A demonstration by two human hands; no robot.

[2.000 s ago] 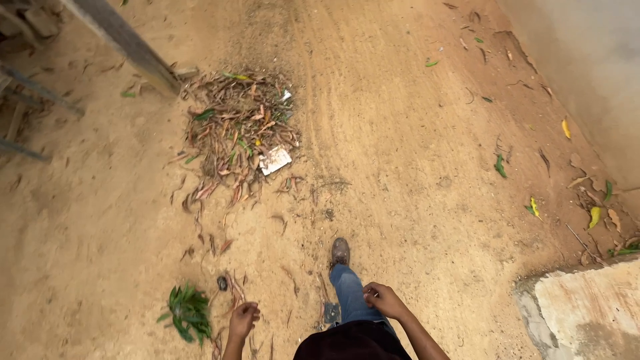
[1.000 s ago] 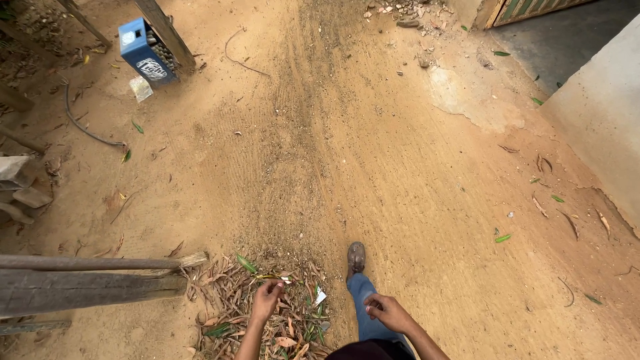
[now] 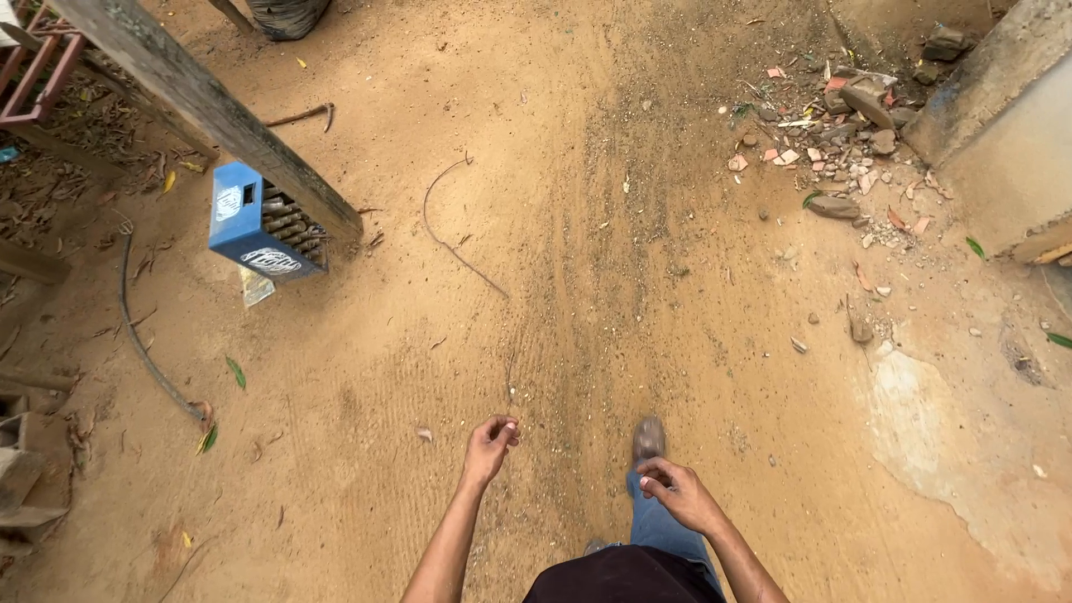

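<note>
My left hand [image 3: 492,444] hangs over the sandy ground, fingers loosely curled, with nothing in it. My right hand [image 3: 670,490] is in front of my jeans [image 3: 666,528], its fingers bent and also holding nothing. Below it, a brown shoe [image 3: 648,439] is on the ground. Ahead and to the left stands a blue plastic crate [image 3: 237,209] of bottles, up against a wooden post [image 3: 226,117]. Between the crate and the middle of the path lies a thin curved twig or wire [image 3: 435,230].
A heap of rubble [image 3: 846,126] lies at the foot of a wall [image 3: 1013,159] on the right. At left are a dark hose [image 3: 138,335], hollow blocks [image 3: 38,469] and a reddish metal frame [image 3: 42,79]. A black sack [image 3: 287,17] and a curved stick [image 3: 301,115] are farther ahead.
The view has moved forward along the path. The leaf pile near my hands in the earlier frames is out of view, and the rubble heap shows more fully. Both hands stay empty.
</note>
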